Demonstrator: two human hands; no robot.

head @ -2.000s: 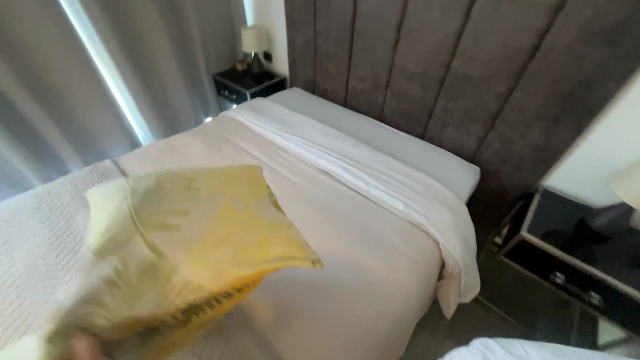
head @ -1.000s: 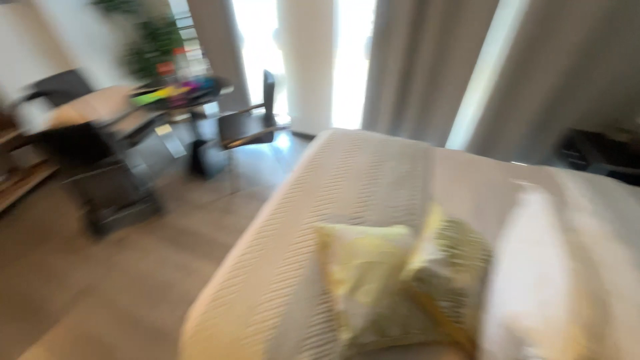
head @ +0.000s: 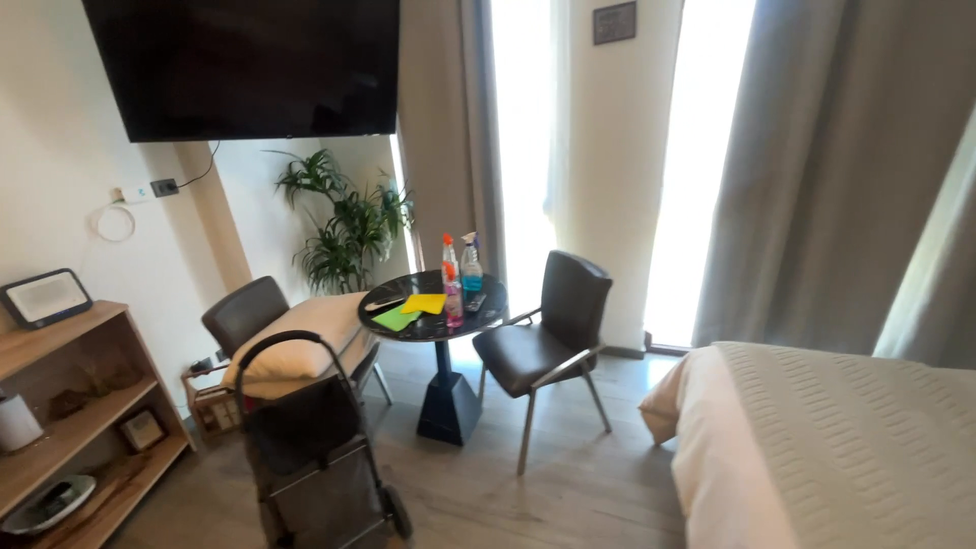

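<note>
Neither of my hands shows in the head view now. At the right is a bed with a textured light coverlet point(head: 831, 442). A round black marbled table point(head: 419, 329) stands near the middle, bearing a yellow cloth point(head: 424, 303), a green cloth point(head: 396, 319), a pink spray bottle point(head: 454, 301), a blue spray bottle point(head: 471, 273) and another bottle with an orange nozzle point(head: 447, 248). Pillows point(head: 301, 339) lie stacked on the chair left of the table. The yellow cushions are out of view.
A wheeled black trolley point(head: 320, 457) stands in front of the pillow-laden chair. A dark chair point(head: 545, 328) is right of the table, near the bed's corner. Wooden shelves point(head: 99, 404) line the left wall; a television point(head: 252, 69) hangs above. A potted plant point(head: 343, 221) stands behind.
The view has swung far left, from the bed and headboard to the table and chairs. A hand at a yellow cushion showed two seconds ago; hand and cushions have left the view.
</note>
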